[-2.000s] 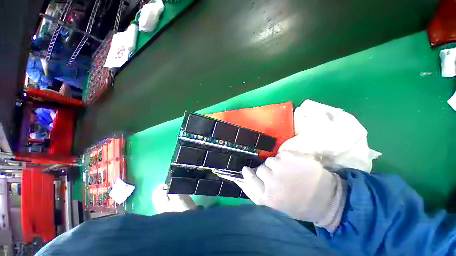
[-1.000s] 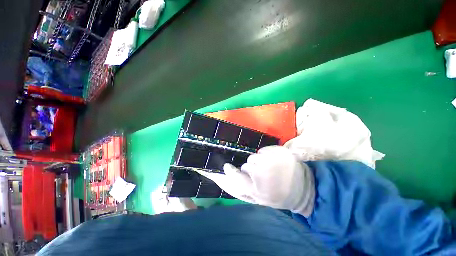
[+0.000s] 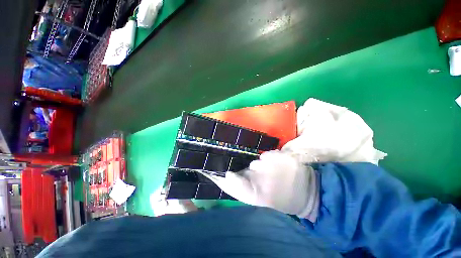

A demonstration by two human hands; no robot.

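Observation:
The PCB panel (image 3: pixel 217 162), with rows of black squares and thin component-lined strips between, is tilted in front of me over the flat orange-red pad (image 3: pixel 273 118). My right hand (image 3: pixel 275 184), in a white knit glove, is over the panel's lower right part and holds a slim pointed tool (image 3: pixel 208 174), likely tweezers, with its tip at the strip between the lower rows. My left hand (image 3: pixel 174 205), gloved in white, holds the panel's lower left edge; it is mostly hidden by the panel and my blue clothing.
Crumpled white wipes (image 3: pixel 336 132) lie right of the pad. A board tray (image 3: pixel 105 174) with a paper slip (image 3: pixel 122 191) is at left. The dark conveyor (image 3: pixel 227 55) runs beyond the green mat (image 3: pixel 404 101). A red container (image 3: pixel 450 22) stands far right. A person in blue (image 3: pixel 53 75) is at upper left.
My right hand has moved left and slightly down across the panel with the tool compared with two seconds ago. The panel has shifted slightly left; my left hand remains at its edge.

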